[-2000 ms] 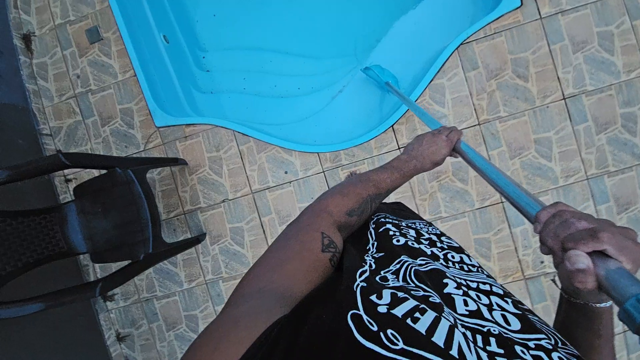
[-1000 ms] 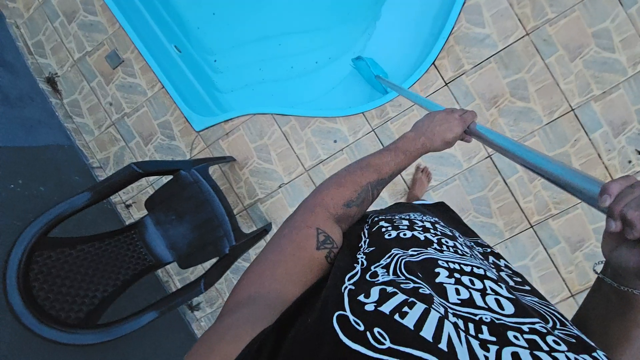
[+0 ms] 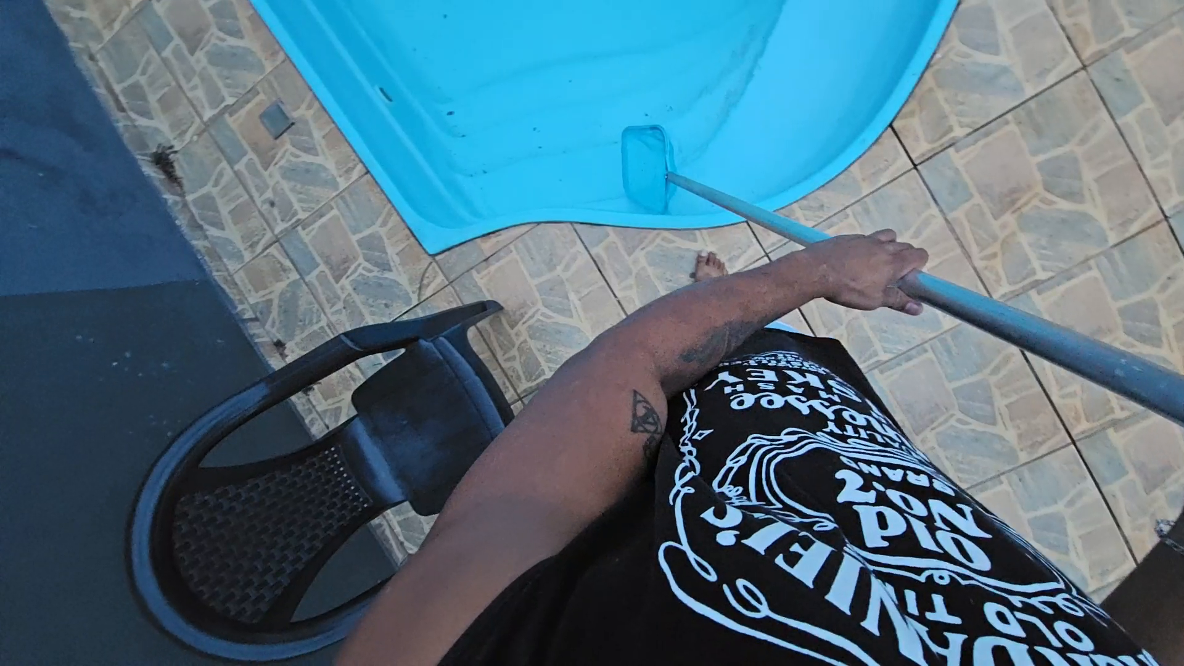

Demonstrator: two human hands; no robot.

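My left hand (image 3: 869,270) is wrapped around a grey-blue metal pole (image 3: 1045,342), fingers over its top and thumb on the near side. At the pole's far end, a pool skimmer net (image 3: 646,170) with a pale blue frame is over the pool's near edge area; whether it touches the water cannot be told. The blue fibreglass pool (image 3: 555,102) has small dark specks inside. My right hand is out of view; only part of that forearm shows at the lower right edge, and the pole runs out of frame above it.
A black plastic armchair (image 3: 268,527) stands at the lower left, partly behind my left arm. Stone-patterned tiles (image 3: 1027,185) surround the pool. A bare foot (image 3: 709,266) is near the pool's rim. Dark blue and grey ground lies at far left.
The skimmer net has turned so that its frame faces me more openly. My right hand, on the pole earlier, has left the view. The view has shifted, showing more of the chair.
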